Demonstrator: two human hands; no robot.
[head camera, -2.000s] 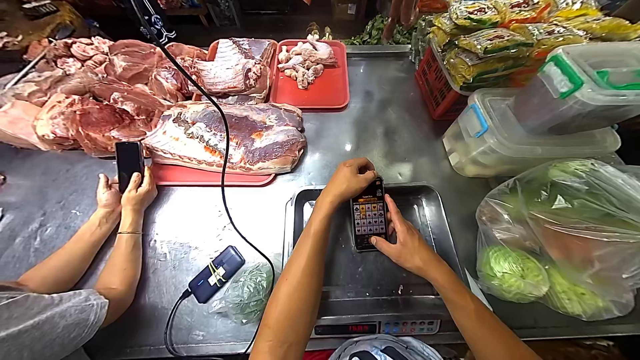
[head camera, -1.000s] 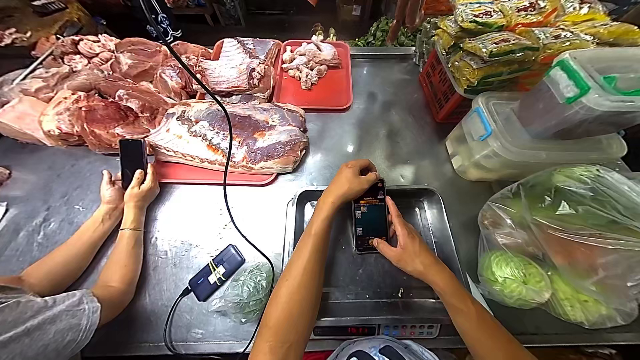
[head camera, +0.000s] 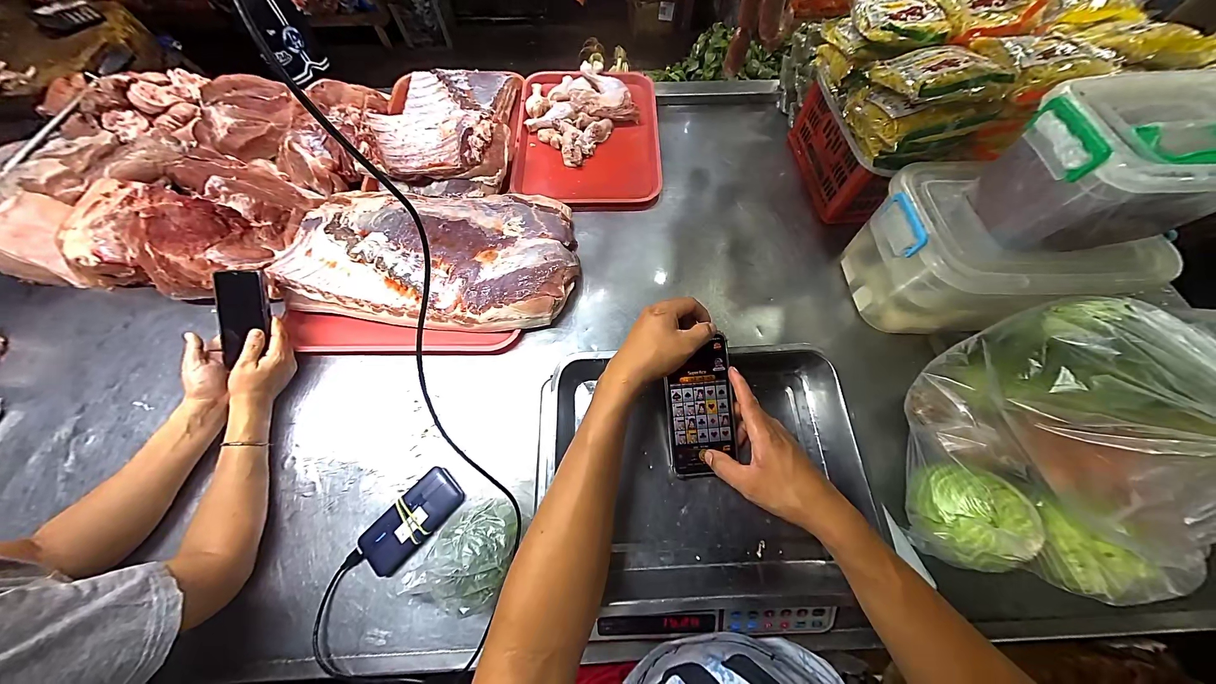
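Note:
A smartphone (head camera: 701, 408) with a lit screen of card tiles stands out above the steel tray (head camera: 712, 560) of a digital scale. My left hand (head camera: 665, 340) bends over the phone's top edge, its fingers curled there. At the phone's right side and lower edge is my right hand (head camera: 765, 451), the thumb over the bottom of the screen and the fingers along the side. Below the tray, the scale's panel (head camera: 717, 622) shows a lit red display and several buttons.
Raw meat slabs (head camera: 437, 261) and a red tray (head camera: 646, 142) of meat pieces lie at back left. A co-worker's hands (head camera: 233, 366) hold another phone. A cable, power bank (head camera: 411, 521), plastic bag (head camera: 470, 560), lidded tubs (head camera: 1007, 252), packet crate (head camera: 826, 161) and bagged cabbages (head camera: 974, 518) surround the scale.
The phone's screen showed a tile grid, then a darker view with few items, and now a tile grid again. Both my hands have stayed at the phone.

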